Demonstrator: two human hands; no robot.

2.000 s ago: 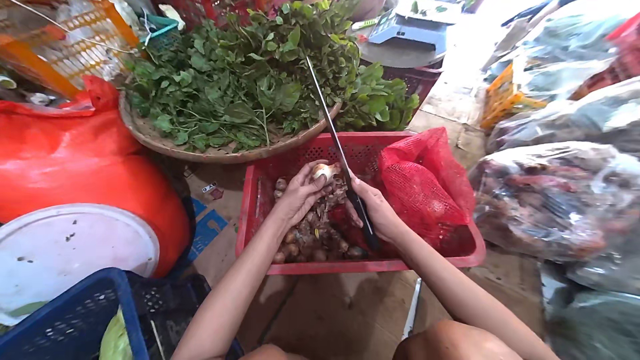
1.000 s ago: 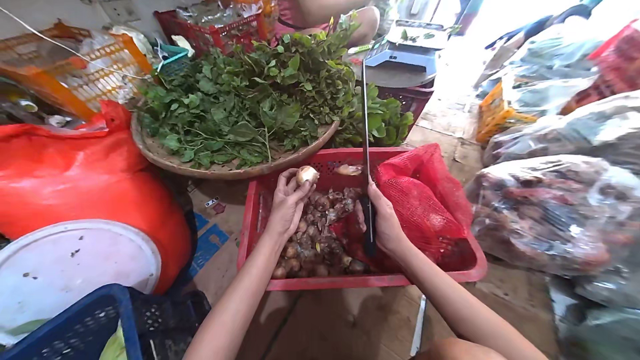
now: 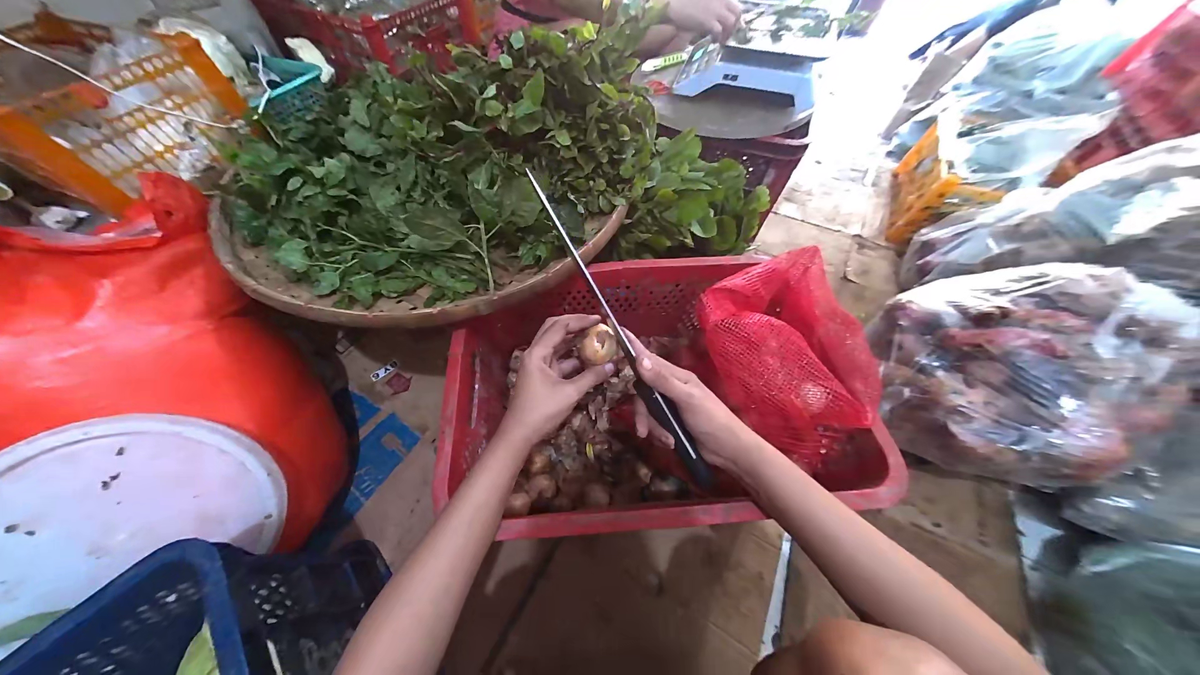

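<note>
My left hand (image 3: pixel 553 380) holds a small round brown bulb (image 3: pixel 598 345), perhaps an onion, between thumb and fingers, a pale patch showing on it. In my right hand (image 3: pixel 689 403) is a long knife (image 3: pixel 583 267) by its black handle, the thin blade slanting up and left just beside the bulb. Both hands are above a red plastic crate (image 3: pixel 694 513) with similar bulbs (image 3: pixel 544 487) and loose dry skins in it. A red mesh bag (image 3: pixel 787 347) rests in the crate's right part, round shapes inside it.
A woven tray (image 3: pixel 412 314) heaped with leafy greens (image 3: pixel 394 187) stands behind the crate. At left are a red plastic bag (image 3: pixel 169 366), a white lid (image 3: pixel 141 497) and a blue crate (image 3: pixel 211 600). Filled clear bags (image 3: pixel 1041 366) lie right. Another person's hand is near a scale (image 3: pixel 745 89).
The knife, upright one second ago, now slants left with its blade close to the bulb. My two hands have come nearer together. Another person's hand now shows by the scale.
</note>
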